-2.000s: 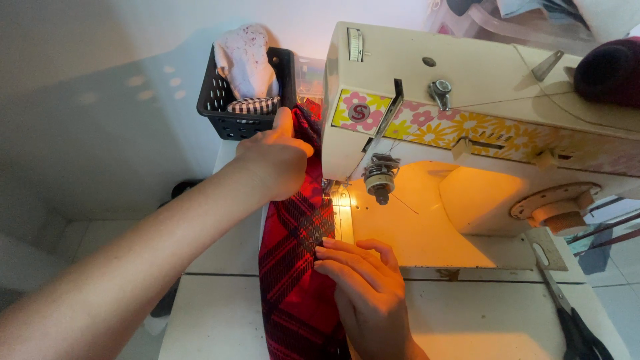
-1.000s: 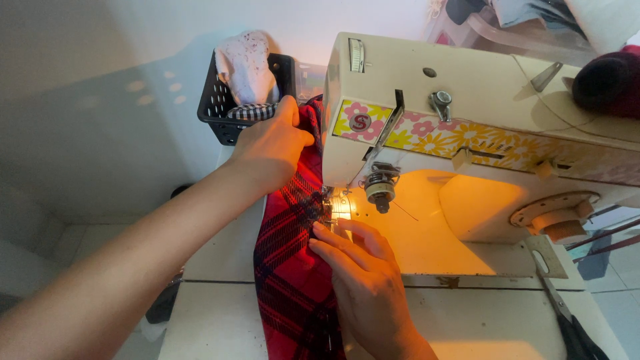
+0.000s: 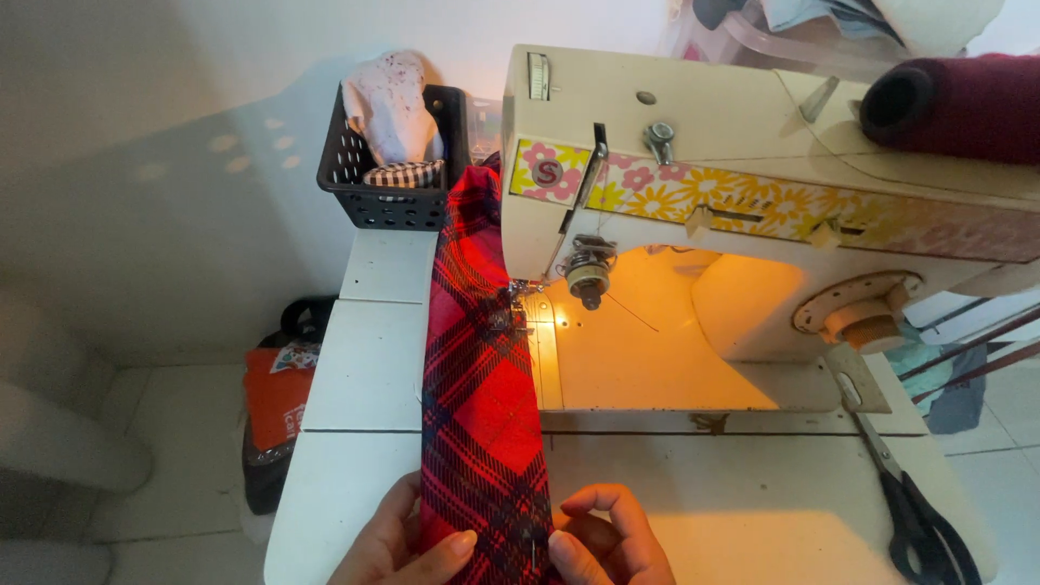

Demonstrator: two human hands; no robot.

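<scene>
A long strip of red and black plaid fabric (image 3: 487,382) runs down the left part of the sewing machine (image 3: 731,179), its upper part passing beside the machine's head and under the presser foot (image 3: 513,313). My left hand (image 3: 414,536) grips the strip's left edge near the bottom of the view, thumb on top. At the right edge, my right hand (image 3: 609,540) pinches the cloth between thumb and fingers. A thin pin-like thing shows in the fabric beside the right thumb. The machine's lamp lights the needle plate (image 3: 543,349).
A black perforated basket (image 3: 398,207) with cloths stands behind the strip at the left. Black-handled scissors (image 3: 914,512) lie on the white table (image 3: 349,487) at the right. A dark red thread cone (image 3: 959,110) lies on top of the machine. An orange and black bag (image 3: 276,406) is beyond the left edge.
My left hand has left the upper part of the fabric by the basket and come down to the strip's lower left edge. My right hand has moved down, away from the presser foot.
</scene>
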